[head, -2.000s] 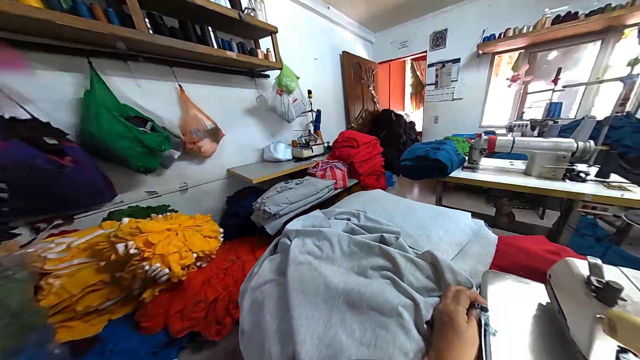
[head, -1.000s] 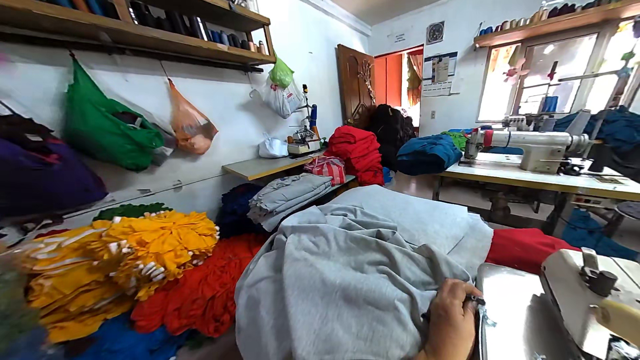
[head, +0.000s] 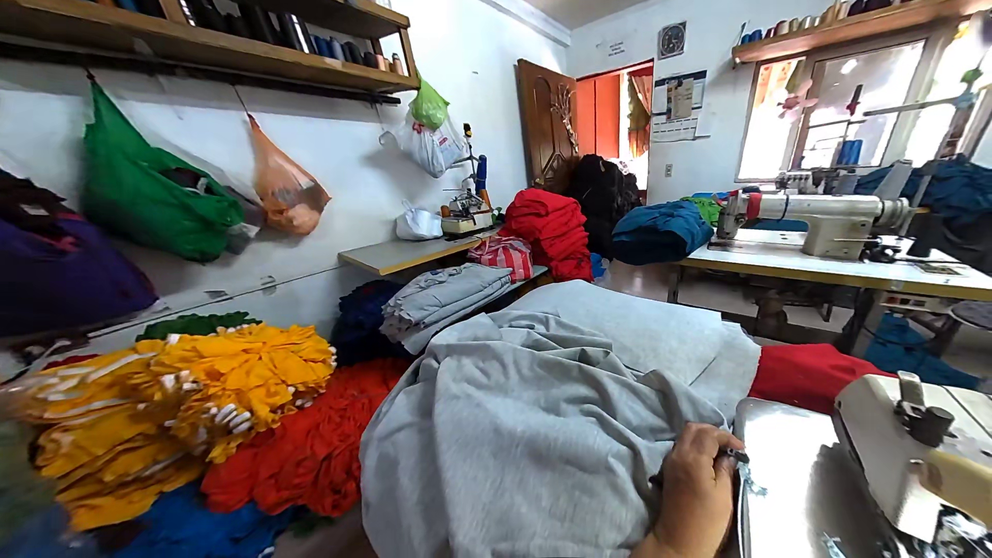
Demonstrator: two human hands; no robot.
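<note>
My left hand (head: 697,484) is at the lower right of the head view, back of the hand up. Its fingers are closed on a small dark tool (head: 734,455), whose kind I cannot tell. Light bluish thread scraps lie just beside its end. The hand rests against the right edge of a large, rumpled grey fabric (head: 527,434), next to a shiny metal plate (head: 798,480). Flatter, pale grey fabric (head: 635,318) lies behind. To the right of the plate stands a cream sewing machine (head: 891,449), partly cut off. My right hand is out of view.
Yellow garment pieces (head: 248,356), red-orange cloth (head: 318,449) and blue cloth (head: 201,523) lie at left. Folded grey cloth (head: 457,298) and a red stack (head: 546,225) are farther back. Another sewing machine (head: 821,213) stands on a table at right. Filled bags hang on the left wall.
</note>
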